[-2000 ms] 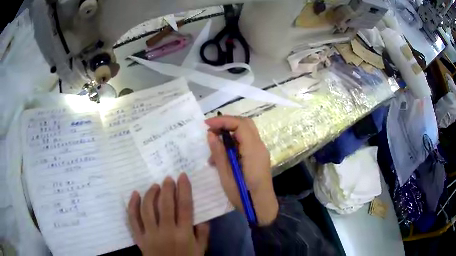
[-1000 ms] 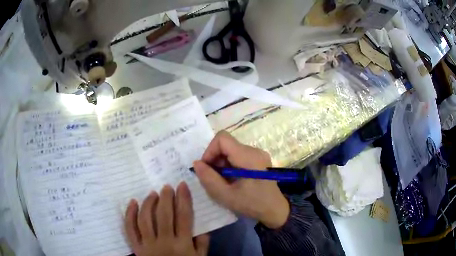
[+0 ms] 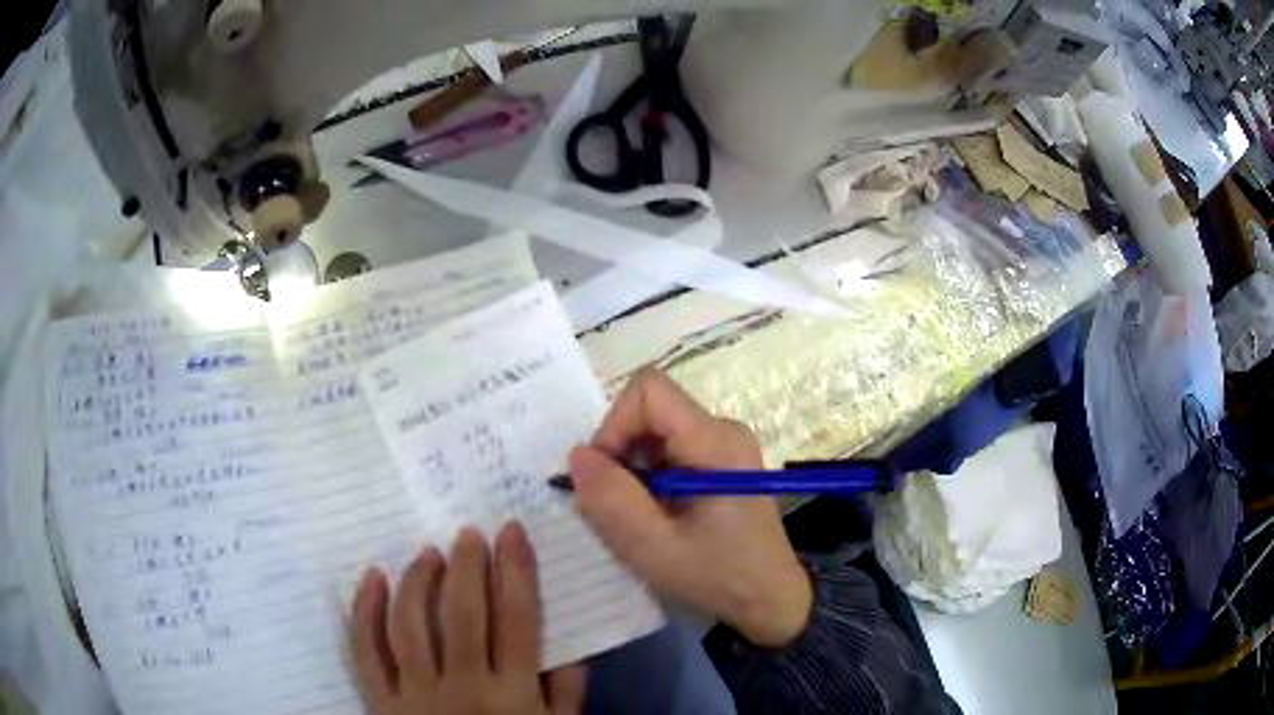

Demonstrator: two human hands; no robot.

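An open lined notebook [image 3: 182, 559] with blue handwriting lies in front of me, below the needle area. A small white paper slip [image 3: 482, 398] with a printed line and handwriting lies on its right page. My right hand [image 3: 699, 517] holds a blue ballpoint pen [image 3: 755, 482] nearly level, its dark tip at the lower right part of the slip. My left hand [image 3: 461, 629] lies flat, fingers apart, over the slip's lower edge and the notebook page. It grips nothing. The writing is too blurred to read.
The sewing machine head [image 3: 168, 126] stands at upper left with its lamp lit. Black-handled scissors [image 3: 650, 140], a pink snipping tool [image 3: 482, 129] and white strips [image 3: 629, 245] lie behind the notebook. Crinkled plastic [image 3: 838, 377] covers the table edge. A white fabric stack [image 3: 978, 517] sits at right.
The pen has swung from steep to nearly level, and my right hand has lowered to the slip. Since the last earlier frame the pen tip has shifted slightly right. My left hand stays in place.
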